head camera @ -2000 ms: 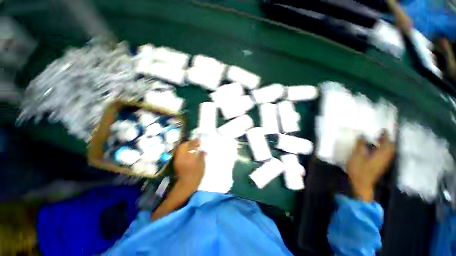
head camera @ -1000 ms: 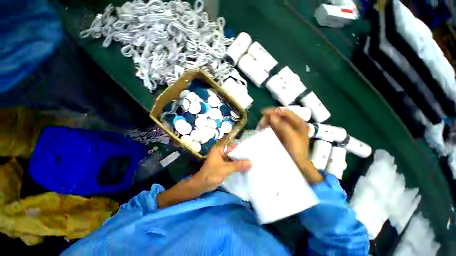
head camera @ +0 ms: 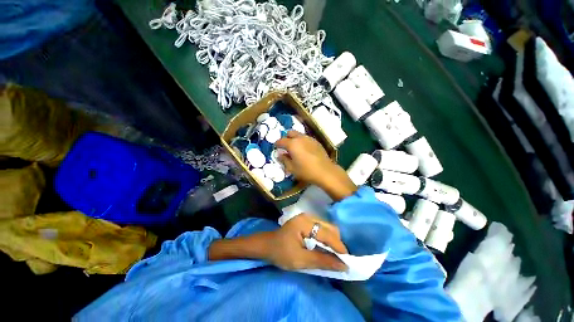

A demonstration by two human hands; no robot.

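Note:
My left hand (head camera: 305, 245), with a ring on one finger, holds a white sleeve bag (head camera: 362, 265) low in front of my body. My right hand (head camera: 304, 157) reaches into the open cardboard disc box (head camera: 326, 146), its fingertips down among the discs. The discs (head camera: 256, 157) are white on one side and blue on the other. I cannot tell whether the fingers grip a disc. Several white cylindrical devices (head camera: 396, 182) with black bands lie to the right of the box. More sleeve bags (head camera: 308, 202) lie partly hidden under my right forearm.
A tangled pile of white cables (head camera: 252, 47) lies behind the box. Bagged units (head camera: 491, 277) lie at the lower right. Stacked black trays (head camera: 525, 94) and a white carton with a red mark (head camera: 464, 45) are at the upper right. A blue stool (head camera: 119, 179) and yellow sacks (head camera: 75, 245) are at the left.
My right hand has moved from beside the sleeve bag into the disc box. My left hand has lowered with the bag, now largely covered by hand and sleeve. The view has shifted.

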